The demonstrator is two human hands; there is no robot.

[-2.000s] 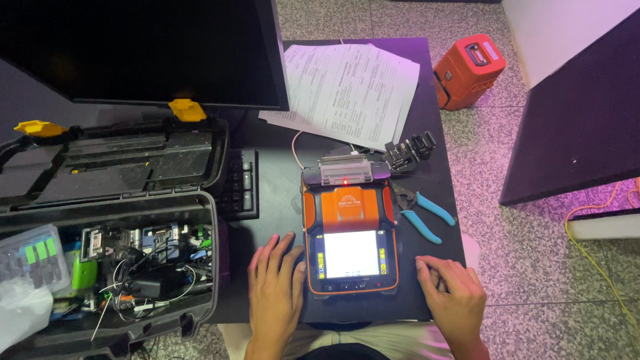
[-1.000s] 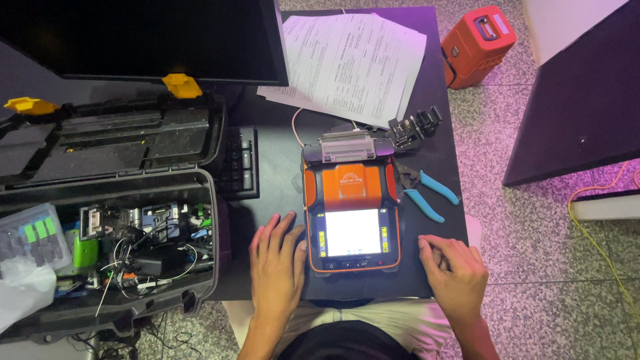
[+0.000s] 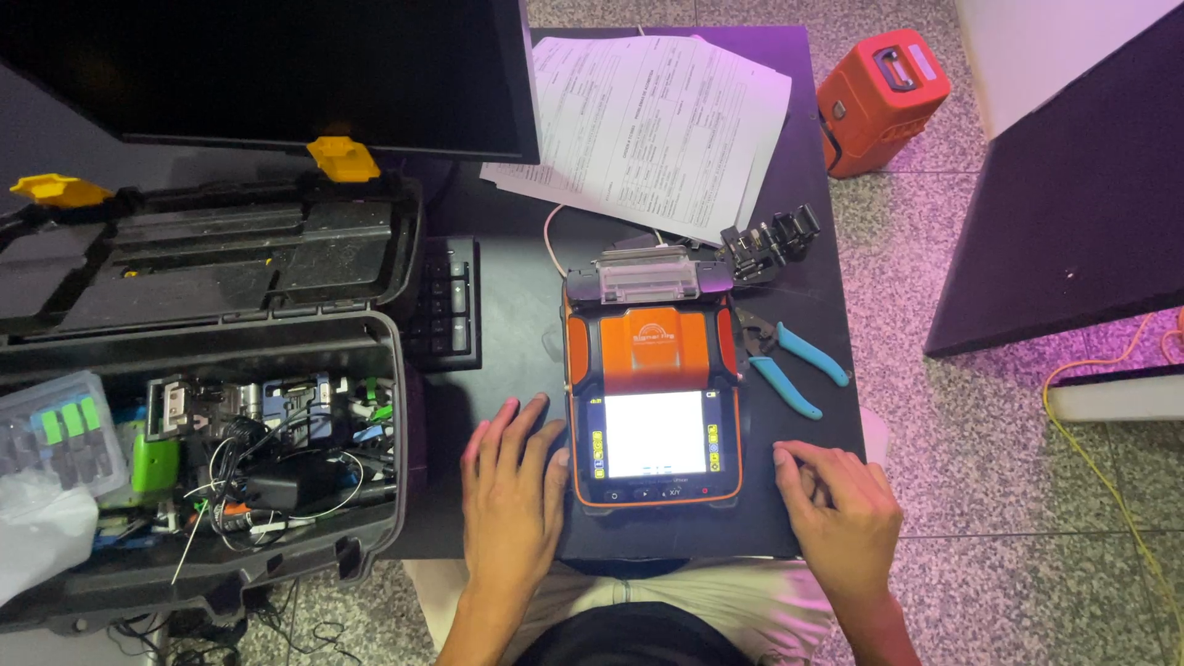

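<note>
An orange and black fiber fusion splicer [image 3: 655, 370] stands on the black table, its screen lit and its orange cover closed. My left hand [image 3: 513, 481] lies palm down on the table just left of it, fingers slightly spread, holding nothing. To the right of the splicer my right hand [image 3: 837, 504] rests near the table's edge with curled fingers; whether anything small is between thumb and forefinger cannot be seen. Blue-handled fiber strippers [image 3: 786, 375] lie beside the splicer, their jaws partly hidden by it. A black fiber cleaver [image 3: 770, 242] sits at the splicer's upper right corner.
At the left is an open black toolbox [image 3: 393, 444] holding cables, tools and a clear plastic case [image 3: 65, 430]. Behind are a keyboard [image 3: 453, 301], a monitor [image 3: 305, 74] and printed papers [image 3: 647, 129]. A red carrying case [image 3: 883, 102] stands beyond the table's right side.
The red light seen at the splicer's top two seconds ago no longer shows. Both hands stay in nearly the same places on the table.
</note>
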